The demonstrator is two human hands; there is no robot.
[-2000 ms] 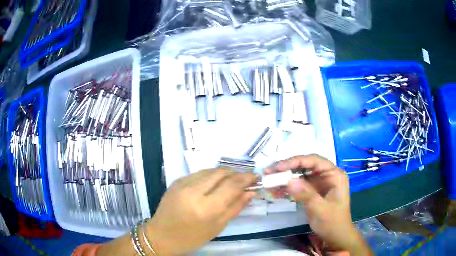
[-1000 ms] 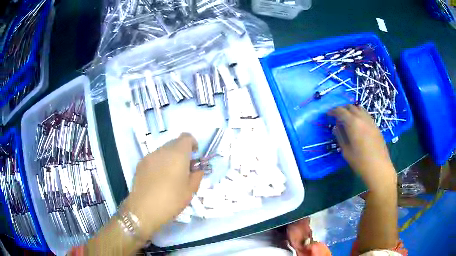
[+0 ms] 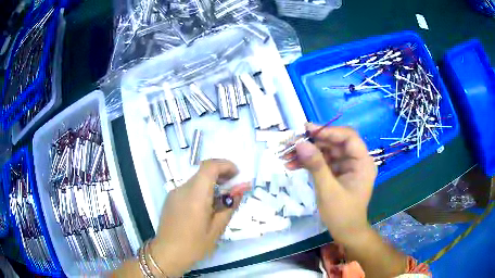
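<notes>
My left hand (image 3: 198,209) is over the near part of the middle white tray (image 3: 135,157). It holds a metal tube (image 3: 227,201), whose dark round end faces out between the fingers. My right hand (image 3: 344,179) is over the tray's right edge. It holds a wired core (image 3: 296,145) between thumb and fingers, with a red lead wire (image 3: 327,124) pointing up and right. White sleeves (image 3: 266,209) lie in a loose pile below the hands. Silver tubes (image 3: 228,100) stand in rows at the tray's far end. More wired cores (image 3: 418,98) lie jumbled in the right blue tray (image 3: 347,111).
A left white tray (image 3: 39,157) is full of assembled units (image 3: 89,201). Narrower blue trays (image 3: 27,217) with similar units lie further left. A clear bag of loose tubes (image 3: 179,21) lies beyond the middle tray. Another blue tray (image 3: 477,98) is at the far right, and a clear box (image 3: 309,8) at the top.
My right hand has moved left from the right blue tray to the middle tray, now with a wired core. My left hand still holds a tube, its end now turned outward.
</notes>
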